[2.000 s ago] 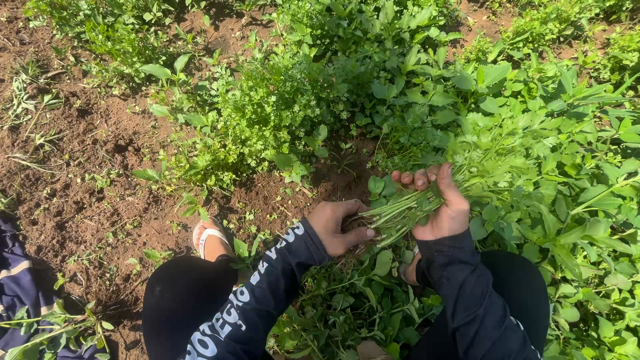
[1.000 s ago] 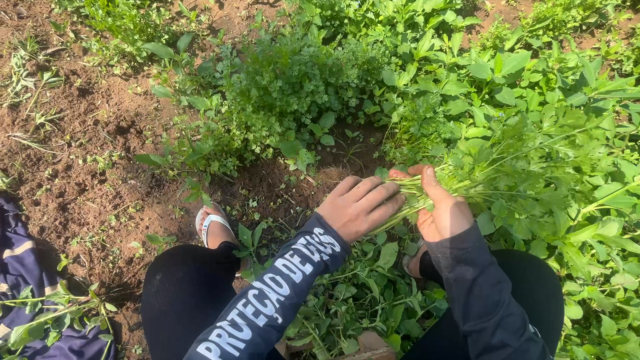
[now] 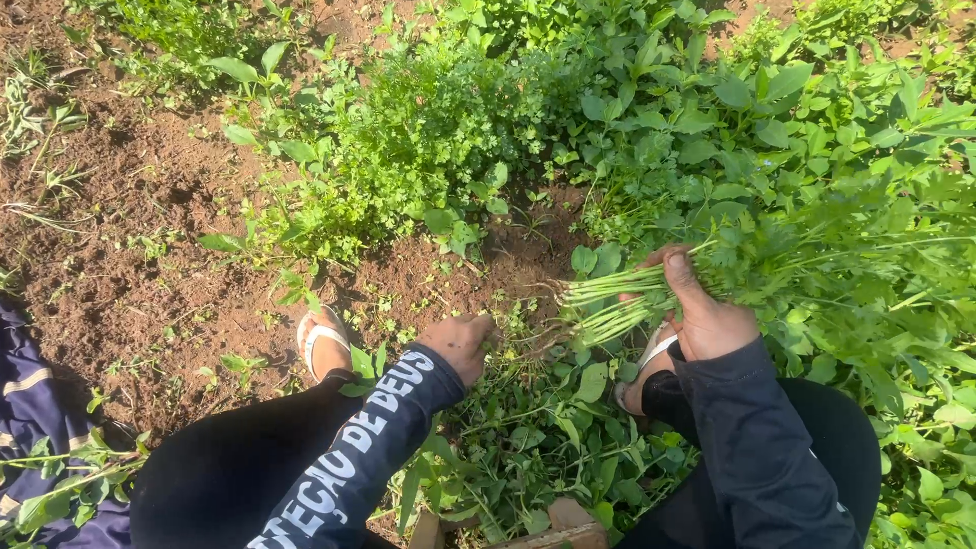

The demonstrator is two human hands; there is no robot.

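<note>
My right hand [image 3: 705,309] is closed round the stems of a bunch of cilantro-like herbs [image 3: 610,305]. The pale stems and thin brown roots point left, and the leafy tops spread to the right over other greenery. My left hand [image 3: 460,341] is off the bunch, a little left of the root ends, with its fingers curled. Its fingertips are partly turned away, so whether it pinches a small root or leaf cannot be told. A leafy herb clump [image 3: 427,137] grows in the soil beyond my hands.
Brown soil [image 3: 114,252] lies at the left. Low broad-leaved plants [image 3: 762,114] cover the right side. My feet in white flip-flops [image 3: 324,335] flank the work spot. Pulled greens lie between my knees near a wooden edge [image 3: 557,537]. Dark blue striped cloth [image 3: 34,404] lies at lower left.
My left hand has let go of the bunch and moved left and down from it. The right hand still holds the bunch, whose root ends are now in full view.
</note>
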